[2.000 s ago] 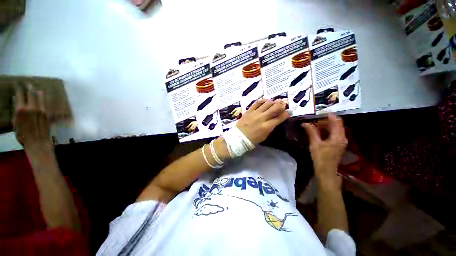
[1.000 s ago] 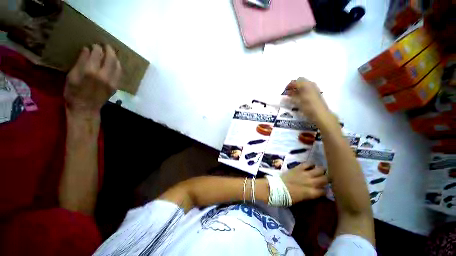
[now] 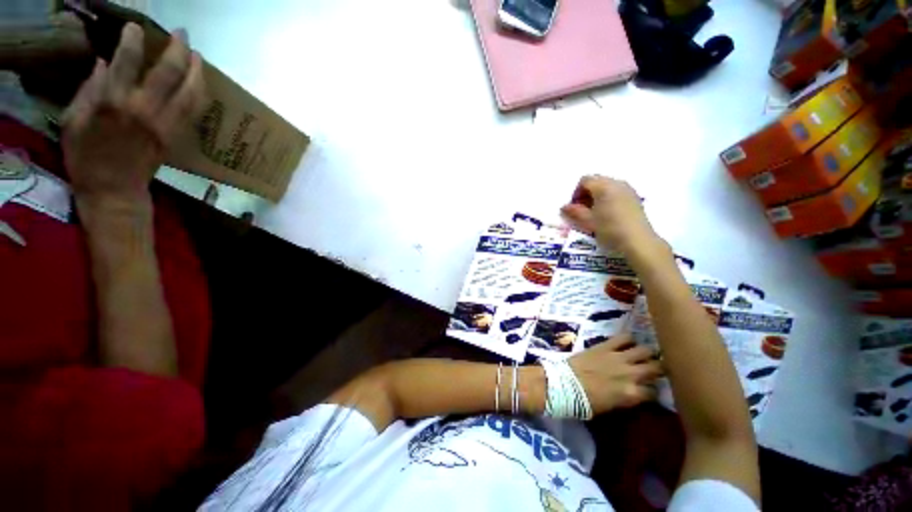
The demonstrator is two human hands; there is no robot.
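Observation:
Hang-tab cartons lie white back up in a row at the white table's near edge, with dark title bands and orange cable pictures. My left hand, with white bands at the wrist, lies flat over the lower ends of the middle cartons, fingers spread a little. My right hand is over the top edge of the second carton from the left, thumb and fingertips drawn together. Whether anything is between the fingertips cannot be seen. My right forearm covers part of the third carton.
A pink folder with a phone and a black crumpled item lie at the far side. Orange carton stacks stand right. At left another person's hand rests on a brown box.
My right hand has gone from below the row's near edge to the cartons' top edge. The view has turned, bringing in the pink folder. The neighbour's brown box has shifted slightly.

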